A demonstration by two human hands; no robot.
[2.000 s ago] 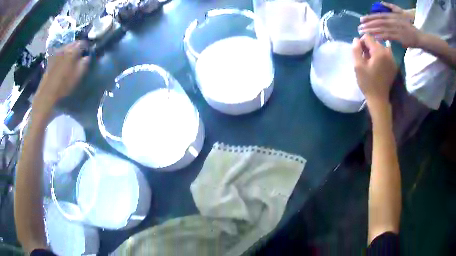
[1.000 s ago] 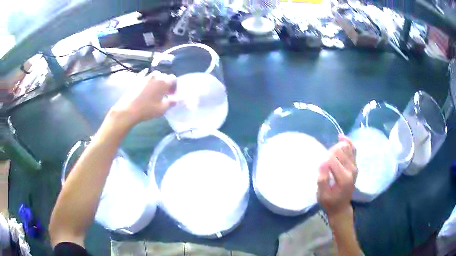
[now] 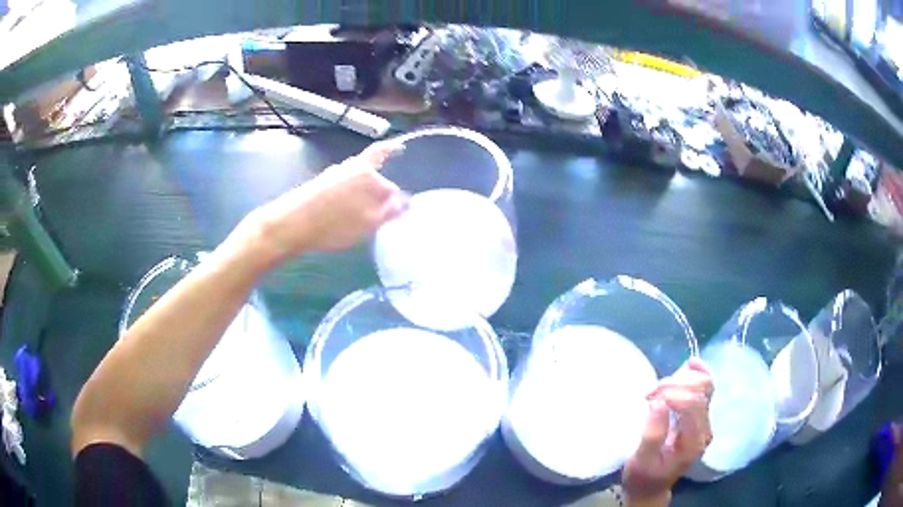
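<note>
My left hand (image 3: 351, 203) grips the left side of a clear water tank with a white lower part (image 3: 451, 262). This tank overlaps the back rim of a centre tank (image 3: 411, 406); I cannot tell if they touch. My right hand (image 3: 673, 431) has its fingers curled at the right rim of another tank (image 3: 584, 396). A further tank (image 3: 248, 396) stands at left, partly hidden by my left forearm. Any water inside is too glary to tell.
More tanks (image 3: 738, 396) stand at right. A pale towel (image 3: 238, 490) lies along the bottom edge. A white power strip (image 3: 322, 107), a small round white stand (image 3: 564, 97) and cluttered parts are at the back. A blue lump (image 3: 33, 381) is at far left; part of a person's hand shows at far right.
My left hand has moved from empty air at left to the back tank, which now overlaps the centre tank more. My right hand has gone from a far-right tank to a nearer one. The view has turned.
</note>
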